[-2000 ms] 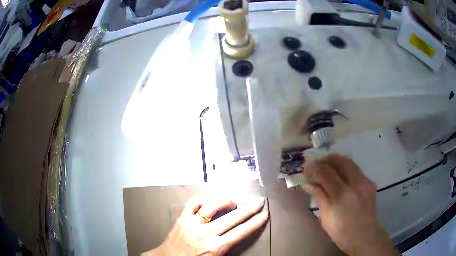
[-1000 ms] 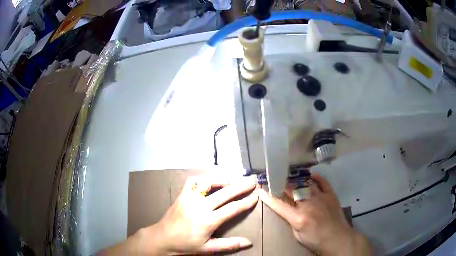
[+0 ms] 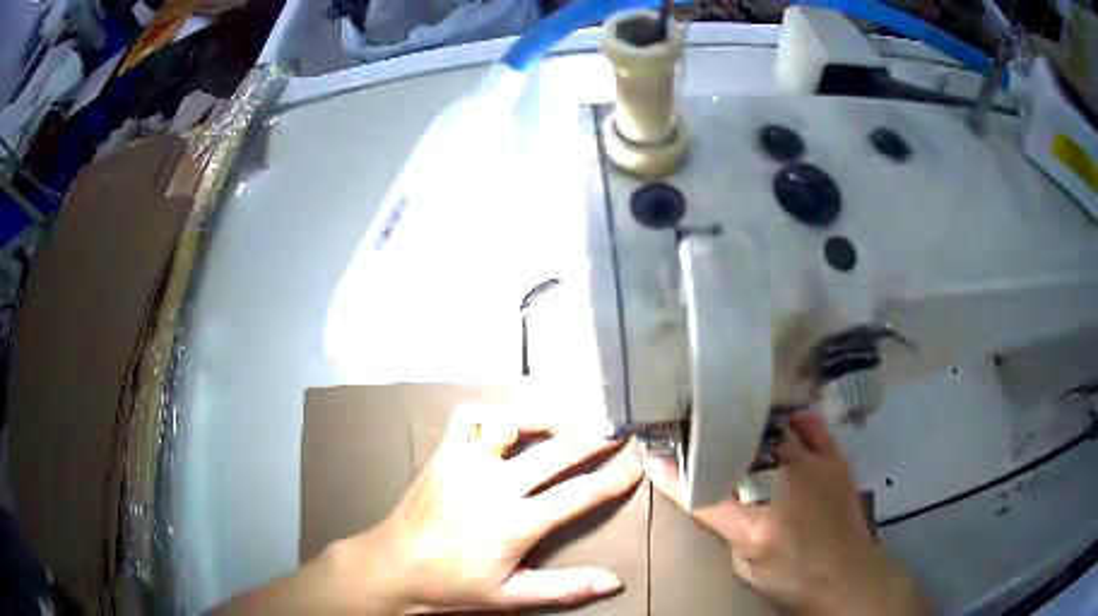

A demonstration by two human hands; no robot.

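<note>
The brown garment panel point(image 3: 361, 481) lies flat on the white table below the needle area, with a thin straight seam line running toward me. My left hand point(image 3: 506, 517) lies flat on the panel with fingers spread, its index fingertip by the presser foot point(image 3: 656, 440). My right hand point(image 3: 801, 517) rests on the panel right of the seam, partly hidden behind the white lever on the head. Its thumb or finger reaches the needle area; the other fingers are near the lower knob point(image 3: 759, 484). The sewing machine head point(image 3: 747, 289) stands over the fingertips.
A glowing work lamp point(image 3: 415, 229) hangs left of the head. A cream post point(image 3: 645, 96) stands on the head, with a ribbed tension knob point(image 3: 851, 391) lower right. Stacked cut panels point(image 3: 90, 301) and a plastic-wrapped strip point(image 3: 199, 253) line the left edge. Dark thread point(image 3: 526, 325) lies on the table.
My right hand has come down from the knobs onto the panel beside the seam. My left hand has spread its fingers and thumb. The panel's far edge sits farther up, and the camera view has shifted.
</note>
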